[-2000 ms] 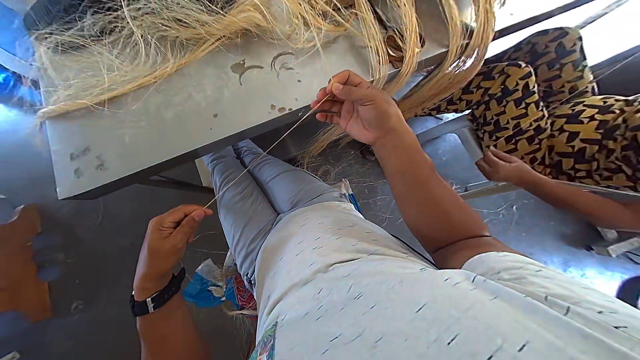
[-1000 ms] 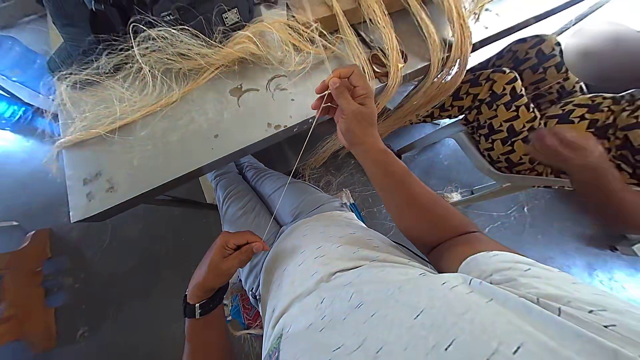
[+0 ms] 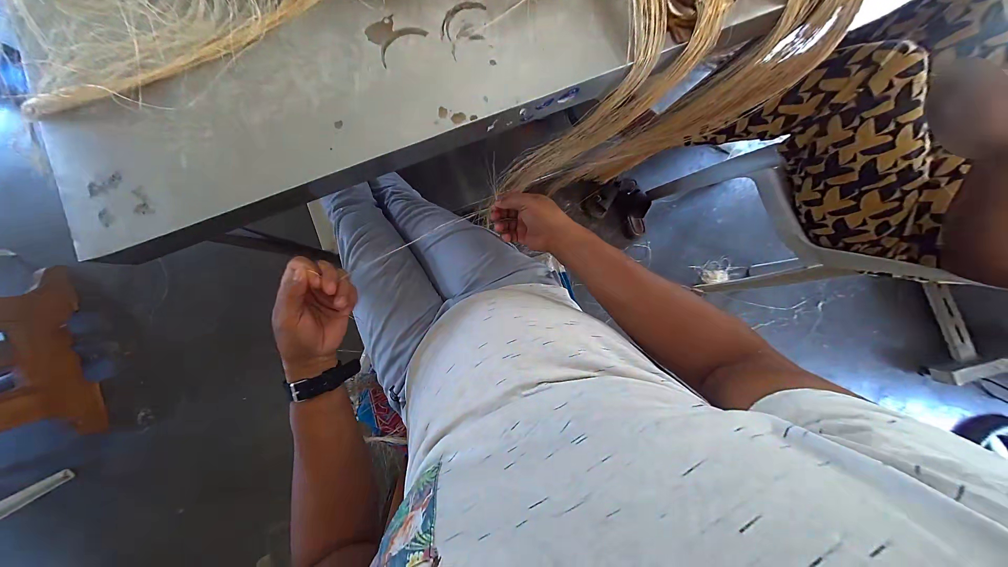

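Note:
A thin pale fibre strand (image 3: pixel 417 239) runs between my two hands above my grey trousers. At its left end my left hand (image 3: pixel 315 303), with a black watch strap on the wrist, pinches the strand between thumb and fingers. My right hand (image 3: pixel 529 222) has its fingers closed at the strand's other end, touching or just below the loose tips of a hanging bundle of straw-coloured fibres (image 3: pixel 654 102). That bundle drapes over the table's edge. Another mass of tangled pale fibres (image 3: pixel 157 63) lies on the grey table (image 3: pixel 236 142) at the upper left.
Beside me on the right sits a person in black and yellow patterned clothing (image 3: pixel 862 150), partly behind a metal seat frame (image 3: pixel 776 189). A small fibre tangle (image 3: pixel 715 272) lies near that frame. The table's dark edge crosses above my lap, and a brown wooden piece (image 3: pixel 47 354) stands left.
My right hand has come down from above the tabletop to the hanging fibre tips below its edge. My left hand has risen, and the strand lies flatter between them.

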